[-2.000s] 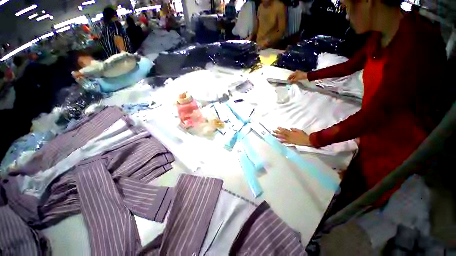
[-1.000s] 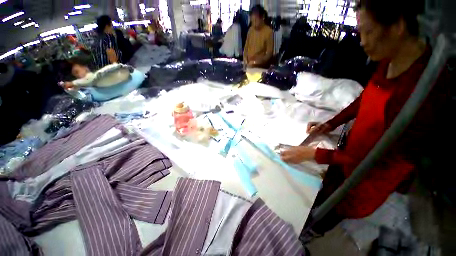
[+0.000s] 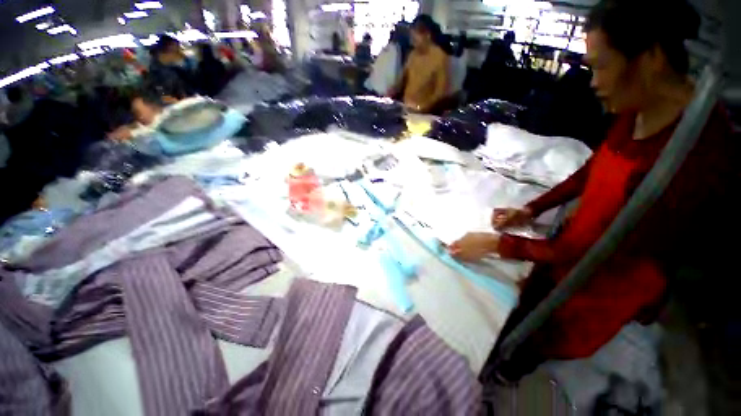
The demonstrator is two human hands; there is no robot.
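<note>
A purple striped shirt (image 3: 305, 349) lies nearest me at the bottom of the view, its pale inside showing between two striped parts and its lower end cut off by the picture's edge. A striped sleeve (image 3: 169, 325) runs down to its left. Another sleeve with a cuff (image 3: 236, 313) points right. More striped shirts (image 3: 134, 213) lie in layers at the left, with a pale strip of inside fabric. Neither of my hands is in the picture.
The white table (image 3: 439, 313) bears a bottle with red-pink contents (image 3: 305, 192) and light blue strips (image 3: 396, 276). A person in red (image 3: 605, 219) stands at its right side, hands over it. Dark glossy bags (image 3: 325, 115) lie at the far side. Other people stand beyond.
The person in red has drawn their hands back towards the table's right edge from the white cloth. The view has shifted slightly. The striped shirts lie as before.
</note>
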